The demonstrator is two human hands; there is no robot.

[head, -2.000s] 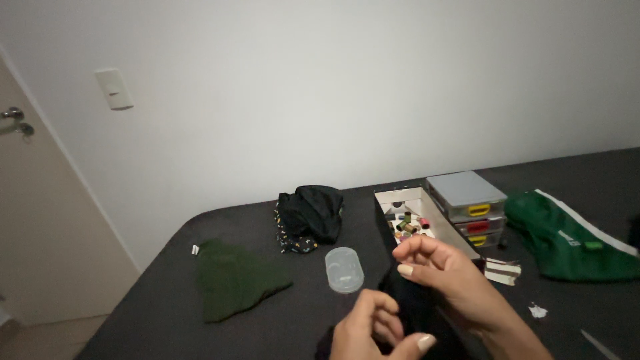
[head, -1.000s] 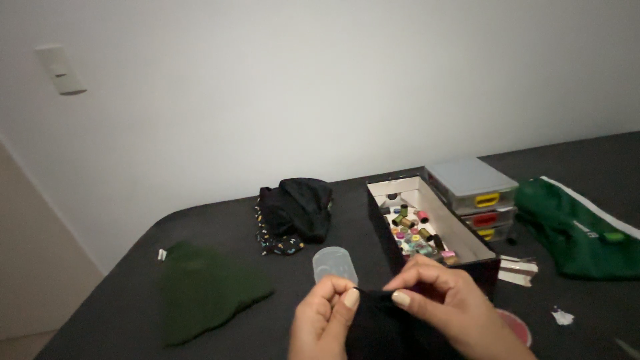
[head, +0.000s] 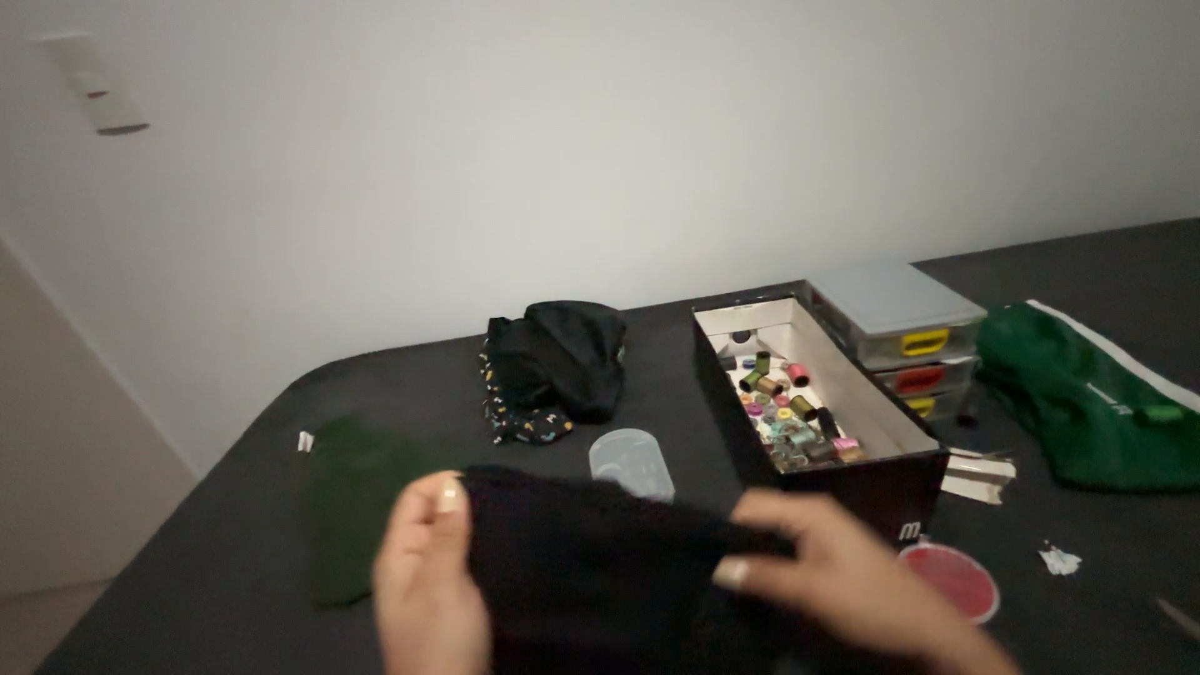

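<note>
A piece of black fabric (head: 600, 562) is stretched between my two hands at the bottom middle of the view. My left hand (head: 436, 572) pinches its upper left corner, thumb on top. At the other end my right hand (head: 825, 567), somewhat blurred, grips the fabric's edge between thumb and fingers. Just behind the cloth lies a clear plastic lid or small container (head: 633, 461), partly covered by it. A dark green cloth (head: 352, 516) lies flat to the left of my left hand.
Behind stand a black box (head: 867, 492) with thread spools (head: 802, 408) and a small drawer unit (head: 895, 305). A bundled black garment (head: 572, 361) lies near the wall; a green garment (head: 1078, 412), a round red item (head: 952, 581) and white scraps (head: 1059, 561) are at right.
My hands, close together one second ago, have moved apart, and the black fabric is now spread between them. The round red item shows more fully than before.
</note>
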